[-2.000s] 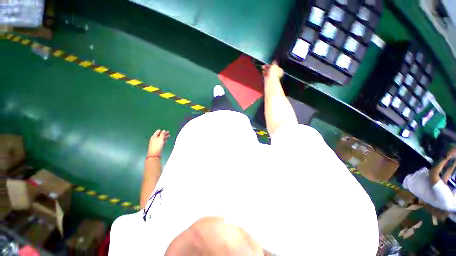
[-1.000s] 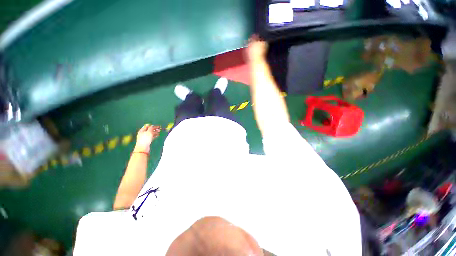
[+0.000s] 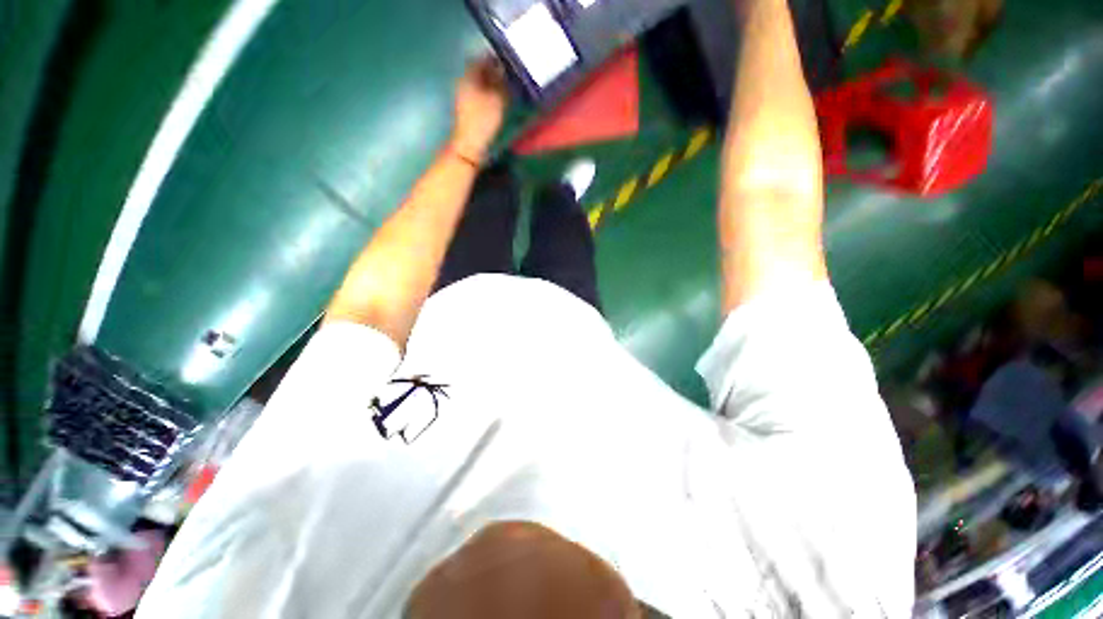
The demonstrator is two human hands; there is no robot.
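The black parts tray with white modules is at the top centre, tilted and cut off by the picture's top edge. My left hand is at the tray's left edge, its fingers closed on it, though they are dark and blurred. My right forearm reaches up to the tray's right side. My right hand is cut off by the top edge, so its hold is hidden.
The green bench top with a white line curves along the left. A dark ribbed pile lies at lower left. A red stool stands at right on the green floor. A red patch shows below the tray.
The view has swung along the bench. My left hand has risen from beside my body to the tray's left edge. My right hand has gone out past the top edge. The tray now spans between both arms.
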